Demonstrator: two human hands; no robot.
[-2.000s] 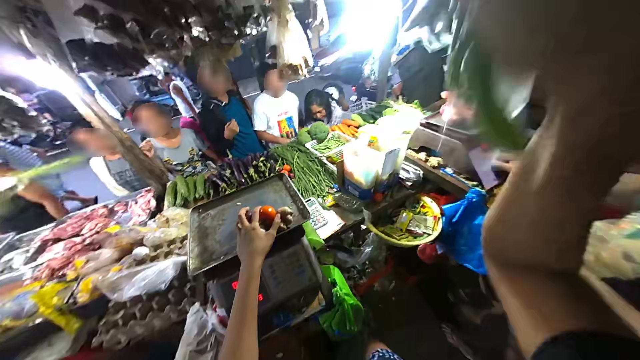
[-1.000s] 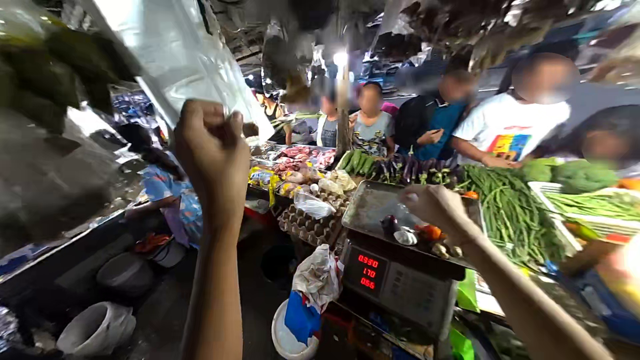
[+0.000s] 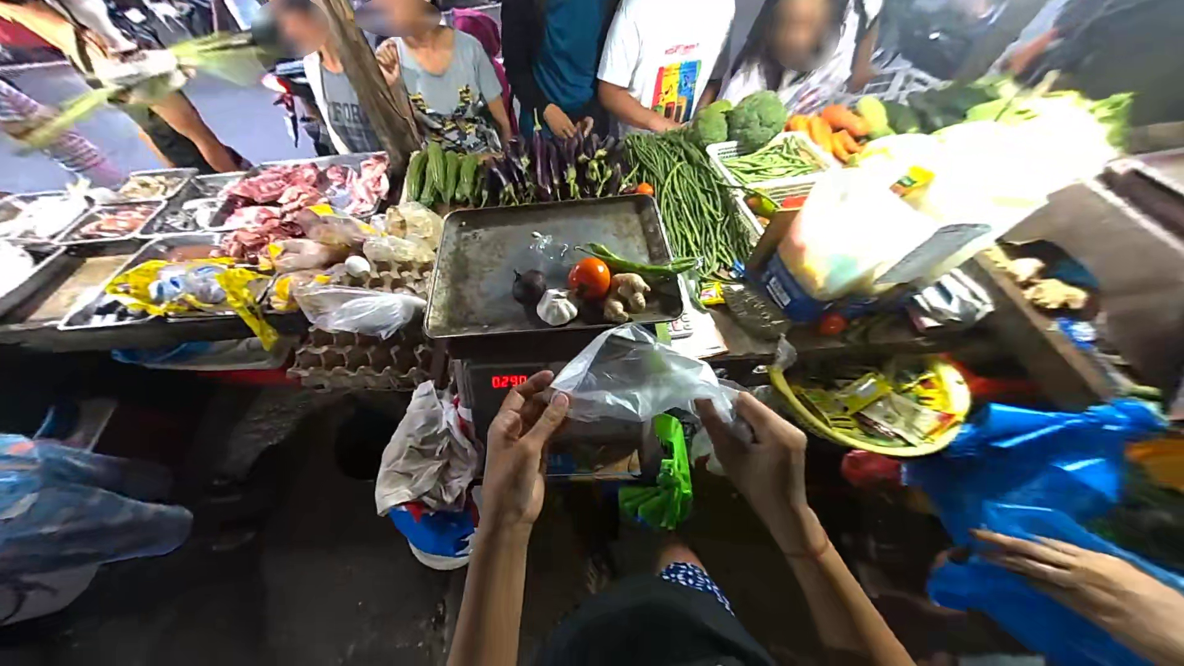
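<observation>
Between my left hand [image 3: 525,430] and my right hand [image 3: 758,444], a clear plastic bag [image 3: 638,375] is stretched, pinched by the fingers of both. Behind it, the metal tray [image 3: 490,250] of a digital scale [image 3: 504,370] with red digits holds a red tomato [image 3: 589,277], a garlic bulb [image 3: 557,308], a dark purple onion [image 3: 529,287], a piece of ginger [image 3: 627,296] and a long green pepper [image 3: 638,264]. A small crumpled piece of clear plastic lies on the tray behind the garlic. The bag hides part of the scale.
Long beans [image 3: 684,203], eggplants [image 3: 555,171] and trays of raw meat [image 3: 277,199] line the stall. A yellow basket of packets [image 3: 953,421] stands at right. Another person's hand [image 3: 1073,573] is near blue plastic bags [image 3: 1036,481]. An egg-tray stack [image 3: 361,361] is left of the scale. Several people stand across the stall.
My left hand, raised by hanging plastic a second ago, is now low in front of the scale. My right hand has left the tray. Both now hold a clear bag. The view has turned.
</observation>
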